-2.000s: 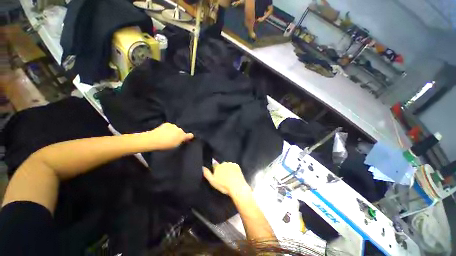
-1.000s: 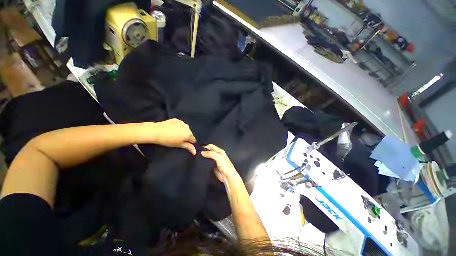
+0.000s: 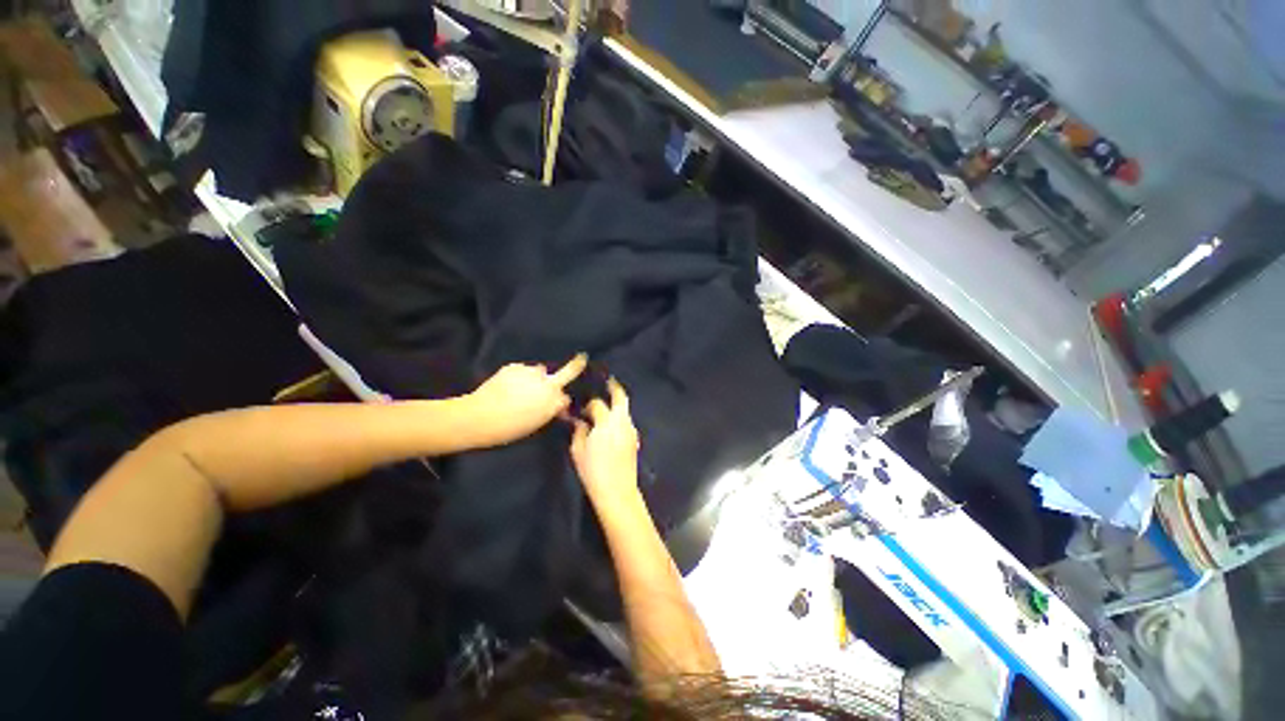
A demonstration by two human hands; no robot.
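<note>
A large black garment piece [image 3: 648,296] lies heaped over the table left of the white Jack sewing machine [image 3: 916,578] and hangs down at the front. My left hand [image 3: 522,402] is on the cloth, its fingertips pinching a bit of it, with the index finger stretched out. My right hand [image 3: 606,437] is close beside it on the right, its fingertips also pinching the cloth at the same spot. The exact edge between the fingers is too dark to tell. The hands are away from the needle area, which is lit by a small lamp.
A cream-yellow sewing machine [image 3: 381,106] stands at the upper left. Pale blue sheets [image 3: 1092,465], a clear plastic bag [image 3: 948,423] and thread cones [image 3: 1191,423] are at the right, beyond the machine head. A long white table [image 3: 972,254] runs behind.
My right hand has moved up and left to join my left hand, and both are now slightly higher on the cloth. My left index finger has stretched out. The view has shifted a little.
</note>
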